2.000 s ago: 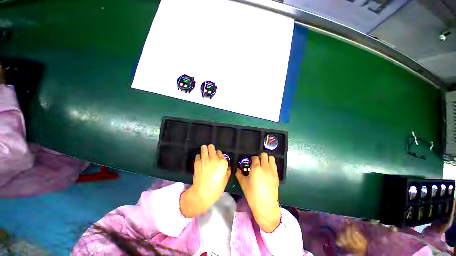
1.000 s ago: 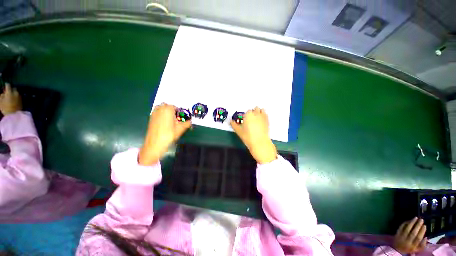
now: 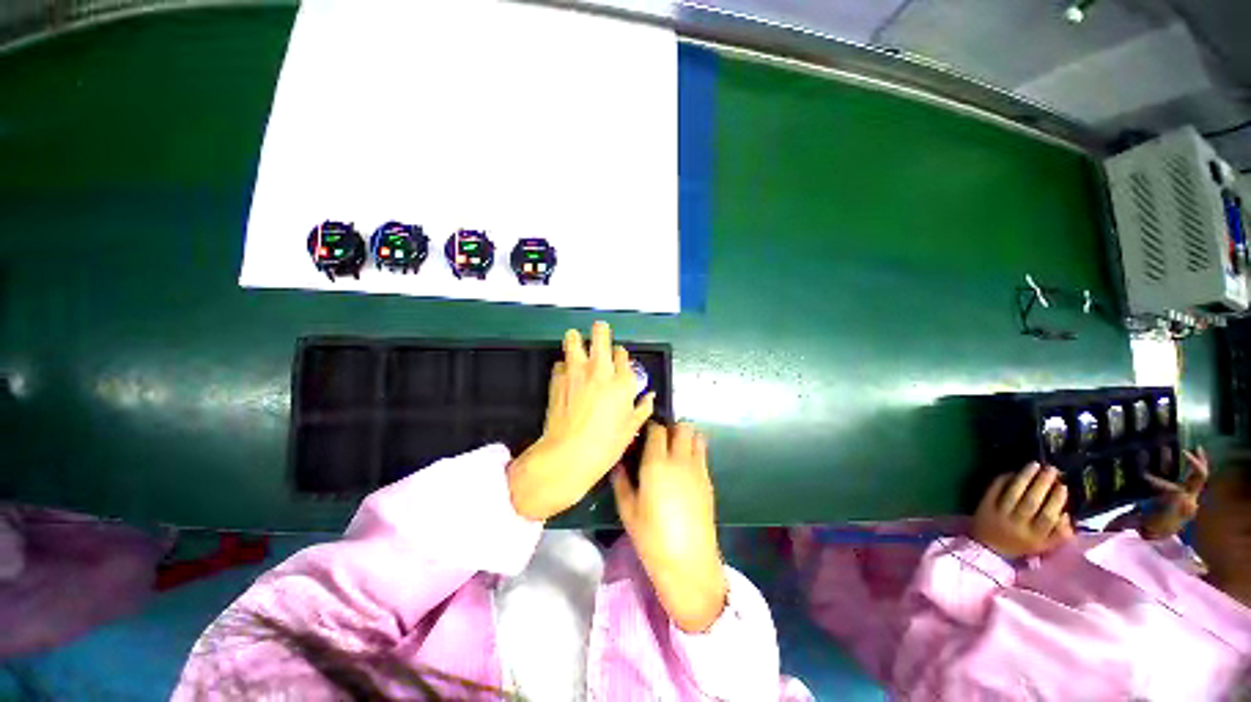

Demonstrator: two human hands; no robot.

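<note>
Several round black smartwatch units (image 3: pixel 469 252) with coloured figures stand in a row along the near edge of the white sheet (image 3: pixel 480 124). The black compartment tray (image 3: pixel 360 416) lies nearer me; its left pockets look empty. My left hand (image 3: pixel 590 418) is over the tray's right part, its fingers at a shiny round unit (image 3: pixel 639 377) in the far right pocket. My right hand (image 3: pixel 672 510) is at the tray's near right corner, fingers bent. What lies under my right fingers is hidden, and the left hand's grip is partly hidden.
A blue strip (image 3: pixel 697 178) shows at the sheet's right side. At the right, a person's hands (image 3: pixel 1025 510) are at a black tray (image 3: pixel 1070 450) holding several shiny units. Thin looped pieces (image 3: pixel 1050 313) and a grey-white vented box (image 3: pixel 1166 226) stand beyond. A metal rail runs behind.
Both hands have left the white sheet and come back to the tray's right part. The units near them now stand released in the row. The view has shifted right.
</note>
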